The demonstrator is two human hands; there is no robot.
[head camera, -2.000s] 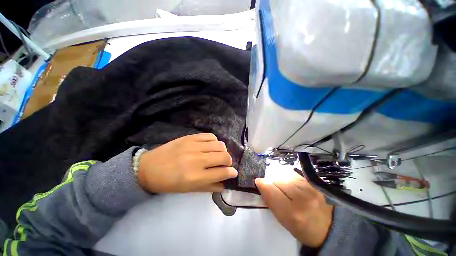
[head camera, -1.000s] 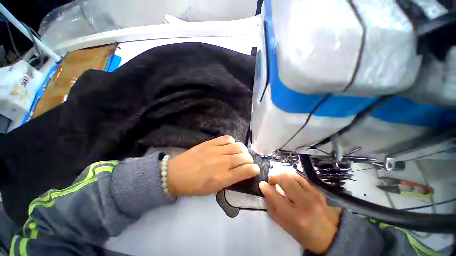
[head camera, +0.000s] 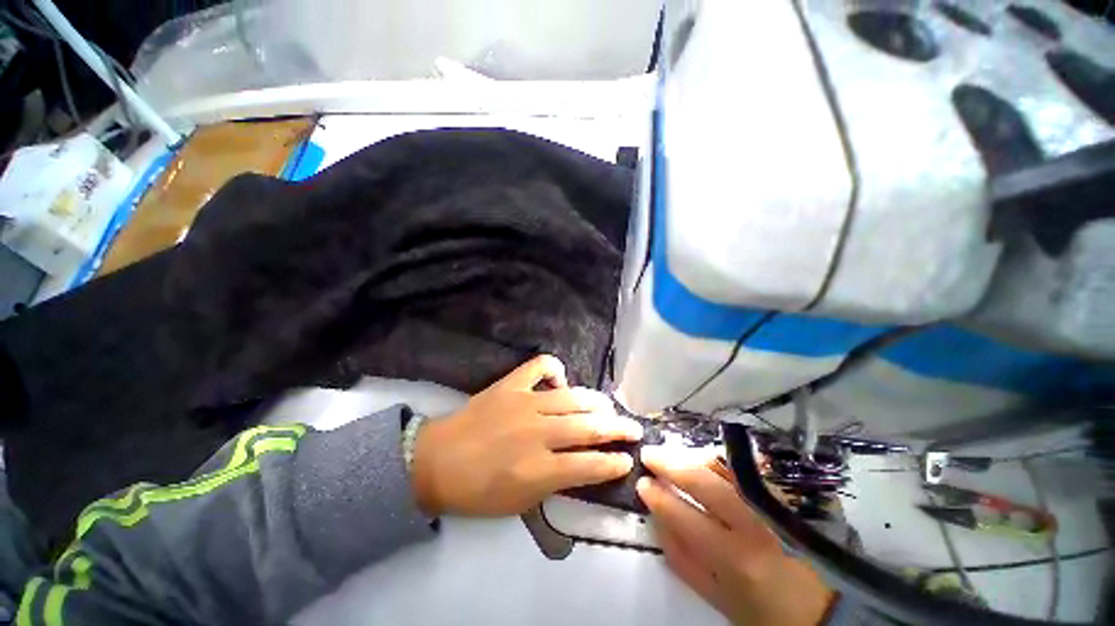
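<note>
The dark garment [head camera: 416,251] lies in a large soft heap left of the white sewing machine head [head camera: 746,281]. Its narrow end runs under my fingers at the needle area. My left hand [head camera: 526,446] lies on this cloth, palm down, its fingertips pressing it beside the presser foot area. My right hand [head camera: 721,526] holds the cloth's near edge with thumb and fingers, close to my left fingertips. The needle and presser foot are mostly hidden by glare and fingers. The slide plate [head camera: 599,523] shows below the cloth.
Snips with red and yellow-green handles [head camera: 1009,514] lie right of the needle. A black curved tube [head camera: 844,556] crosses in front of my right hand. A brown board [head camera: 208,184] edged in blue and a white box [head camera: 67,196] stand at the far left.
The view has shifted, so the scene sits lower. My left hand has moved right along the cloth, closer to my right hand, and less of the cloth's end shows between them.
</note>
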